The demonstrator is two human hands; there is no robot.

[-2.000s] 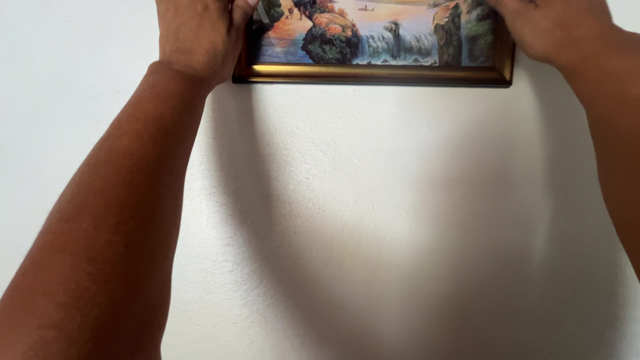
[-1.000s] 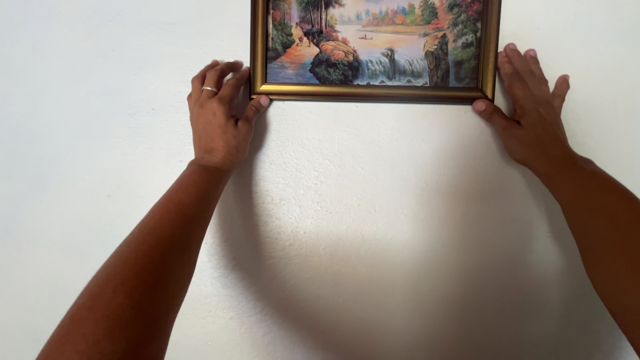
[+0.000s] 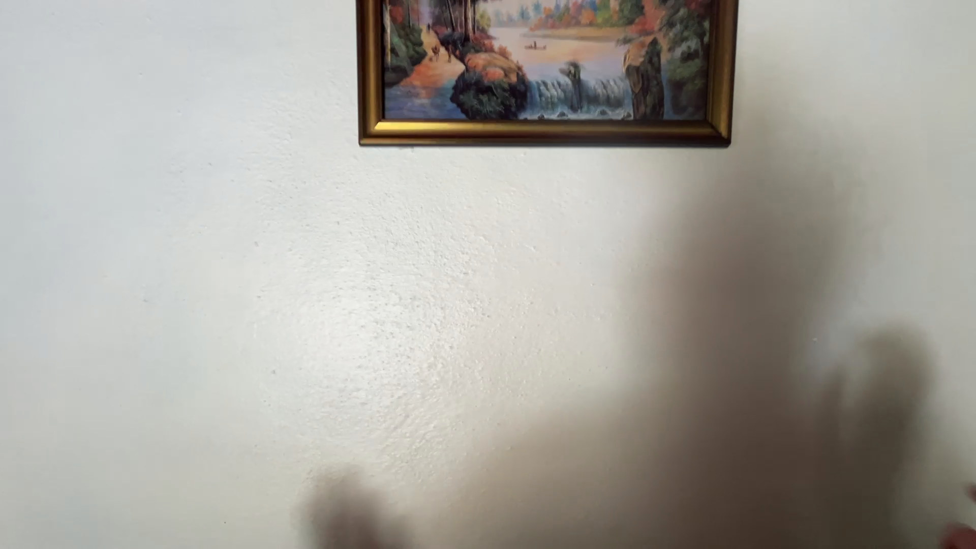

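Observation:
A framed landscape painting (image 3: 545, 132) in a gold and dark brown frame hangs flat against the wall at the top of the view, its upper part cut off by the view's edge. Its picture shows a waterfall, rocks, trees and a small boat. Neither hand touches the frame. At the lower right edge, only small reddish bits of fingertips of my right hand (image 3: 959, 536) show; the rest of it is outside the view. My left hand is out of sight.
A white, slightly rough wall (image 3: 343, 305) fills the view behind and below the painting. Soft dark shadows fall across its lower middle and right side.
Both hands have come off the lower corners of the frame, where they were one second ago. My left hand has left the view, and my right has moved down to the lower right edge.

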